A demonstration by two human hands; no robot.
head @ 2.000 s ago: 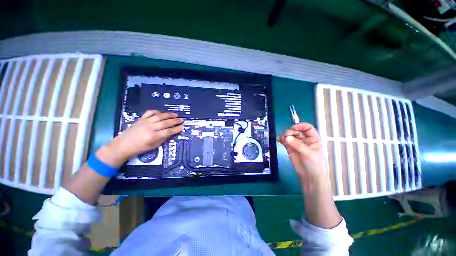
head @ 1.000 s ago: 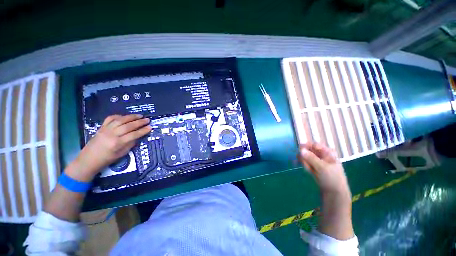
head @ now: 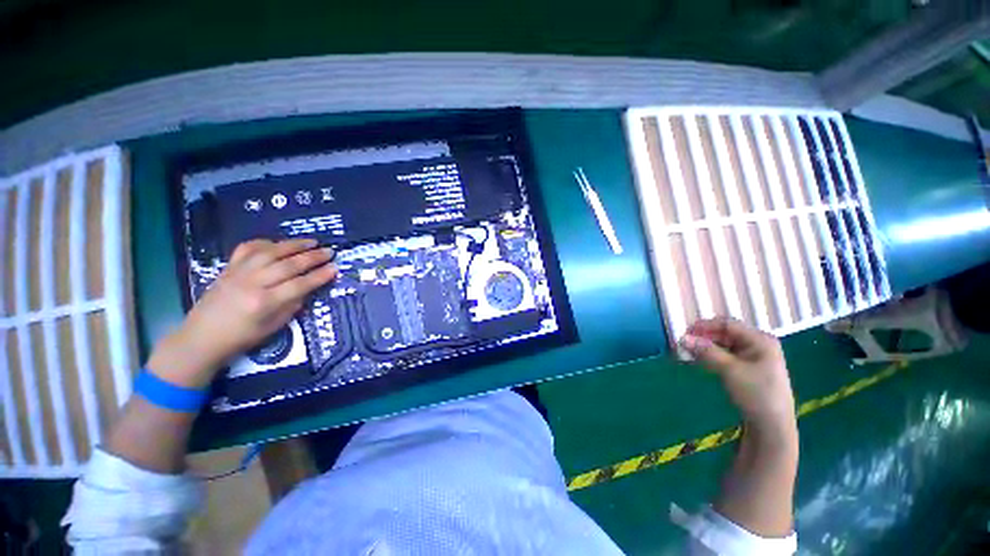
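Observation:
An open laptop base (head: 418,310) lies on the green bench, insides up. Its black battery pack (head: 380,196) is along the far side. My left hand (head: 266,285), with a blue band at the wrist, rests on the laptop's left half, fingertips at the battery's near edge; whether anything is under them is hidden. My right hand (head: 738,358) is over the near left corner of the right tray, thumb and fingers pinched together; a small pale spot shows at the fingertips, too small to identify. Silvery tweezers (head: 599,213) lie on the bench between laptop and right tray.
A white slotted tray (head: 668,230) stands at right, with dark strips in its right-hand slots. Another slotted tray (head: 112,234) is at left. A pale ribbed edge (head: 434,81) runs behind the bench. A stool (head: 896,335) and yellow-black floor tape are at lower right.
The tweezers now lie on the bench, released from my right hand. My right hand has moved right to the tray's near corner. My left hand stays on the laptop. The view has shifted.

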